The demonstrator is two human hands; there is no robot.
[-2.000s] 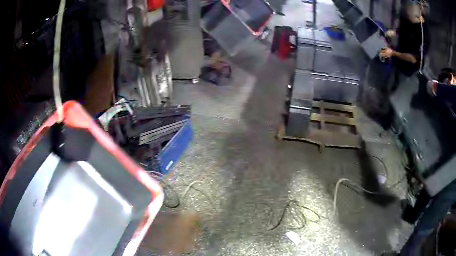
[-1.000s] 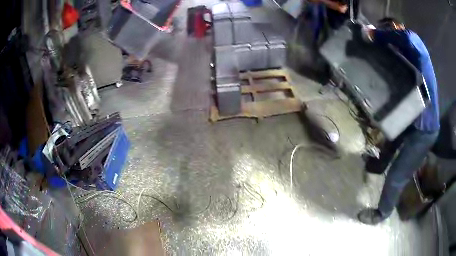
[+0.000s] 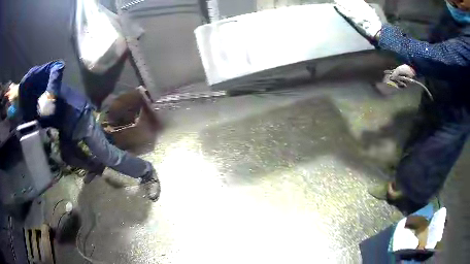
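Note:
Neither of my hands is in the picture. Nearest in front is a large pale grey housing [image 3: 278, 44] at the top, its smooth outer face turned up and brightly lit. A person [image 3: 427, 103] at the right has one white-gloved hand at its upper right edge. That person's other gloved hand is lower, beside a thin pale hose. At the far left another person [image 3: 72, 113] bends over a second grey housing [image 3: 36, 154], partly cut off by the picture's edge.
A brown open box [image 3: 136, 118] stands by the dark wall, below a pale plastic bag [image 3: 98, 38]. An open blue carton with white and brown contents [image 3: 420, 232] is at lower right. A wooden pallet corner [image 3: 38, 245] and a thin hose lie at lower left.
The view has swung right. The bending worker and the pallet have shifted to the left edge. The red-edged housing has left the picture; the pale housing and second person have come in.

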